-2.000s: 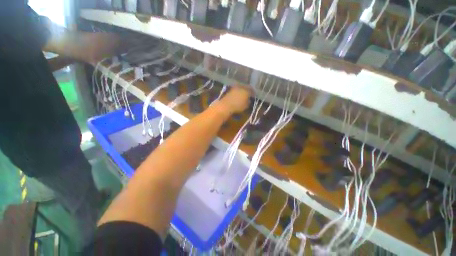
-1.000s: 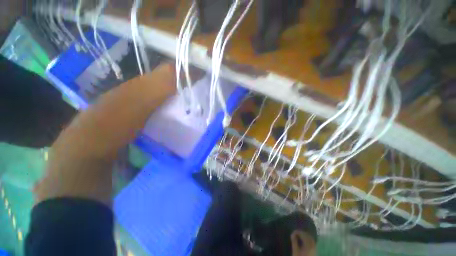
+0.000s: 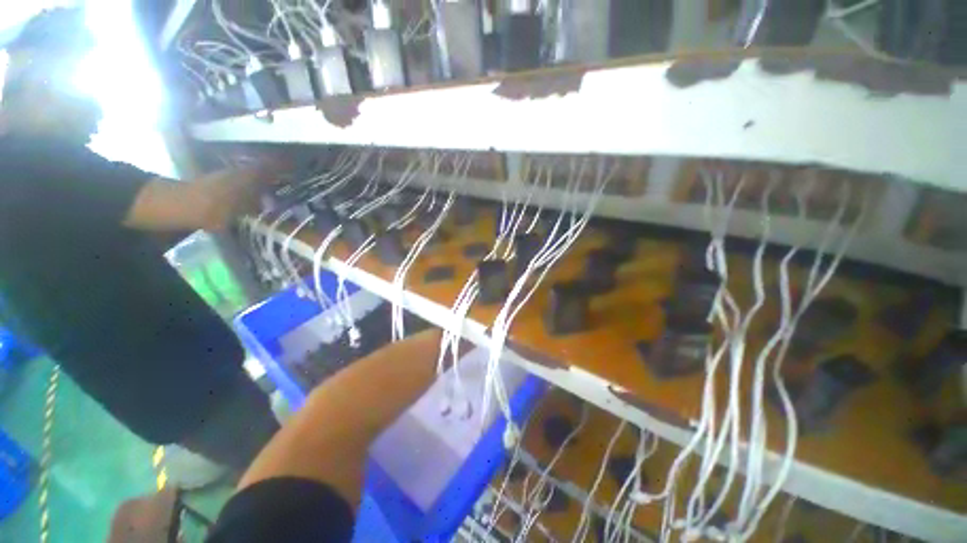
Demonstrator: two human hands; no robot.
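My left forearm (image 3: 345,408) reaches from the bottom over the blue plastic tray (image 3: 479,472) to the white shelf edge. Its far end is behind white test cables (image 3: 461,318); the fingers and anything in them cannot be made out. My right hand is not in view. The tray has dense black adapters (image 3: 329,358) at its far left and a pale liner (image 3: 424,445) at the near end. Black adapters (image 3: 567,308) lie scattered on the orange-brown shelf board (image 3: 626,339).
A person in dark clothing (image 3: 117,297) stands at the left, one hand (image 3: 217,199) at the shelf's far end. The chipped upper shelf edge (image 3: 636,117) crosses above, with cabled adapters (image 3: 384,58) on it. Cable bunches (image 3: 742,424) hang at the right. A lower shelf shows beneath.
The view has tilted down, then back up. My left arm, which reached onto the shelf board two seconds ago, now ends lower, at the shelf edge over the tray.
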